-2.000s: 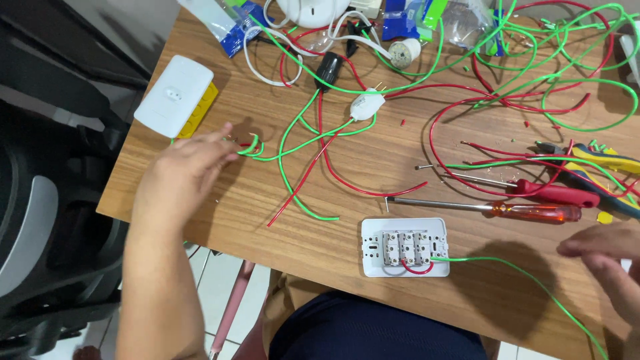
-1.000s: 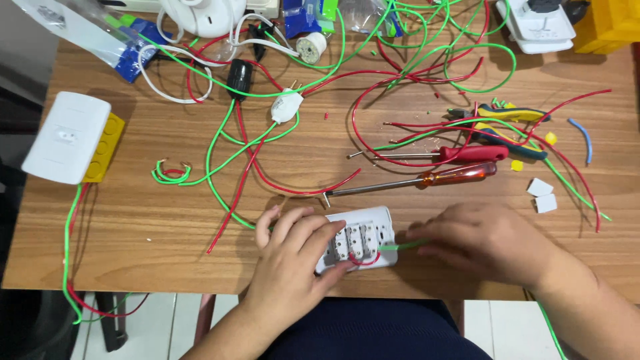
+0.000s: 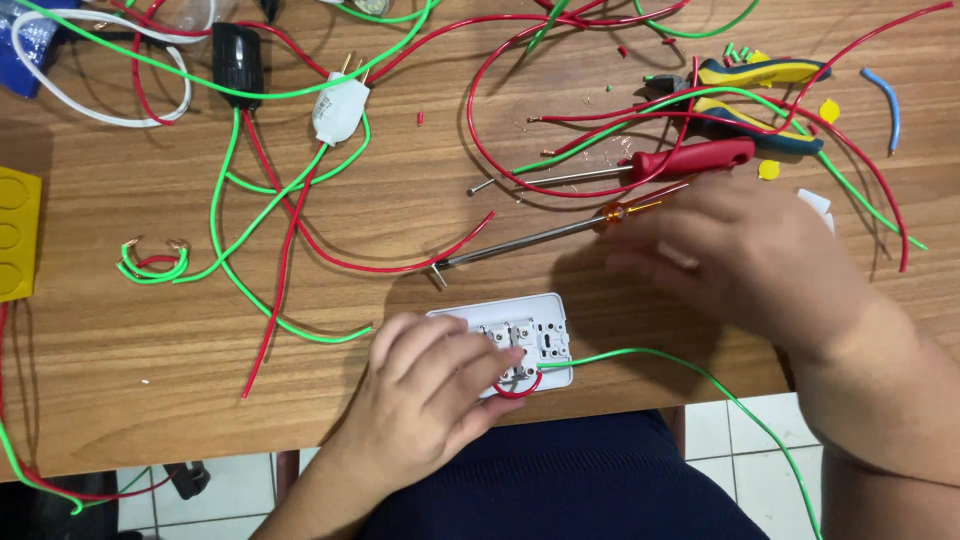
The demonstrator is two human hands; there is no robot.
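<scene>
My left hand (image 3: 435,382) rests on the white switch plate (image 3: 555,307), its fingers over the modules and its thumb at the near edge. A short red wire (image 3: 517,394) loops at the modules, and a green wire (image 3: 637,351) runs from them to the right and over the table edge. My right hand (image 3: 742,255), blurred, is at the orange-handled screwdriver (image 3: 525,241); the fingers cover part of its handle, and whether they grip it is not clear. A small screw (image 3: 439,276) is at the screwdriver's tip. Behind it lies a red-handled screwdriver (image 3: 690,159).
Yellow-and-blue pliers (image 3: 761,127) lie at the back right under red and green wires. A white plug (image 3: 341,109) and a black connector (image 3: 237,67) lie at the back left. A yellow electrical box (image 3: 16,232) stands at the left edge. Copper bits are scattered centrally.
My right hand has moved from the green wire at the switch plate up to the orange-handled screwdriver. My left hand, earlier by the yellow box, is now on the plate. The view has moved closer.
</scene>
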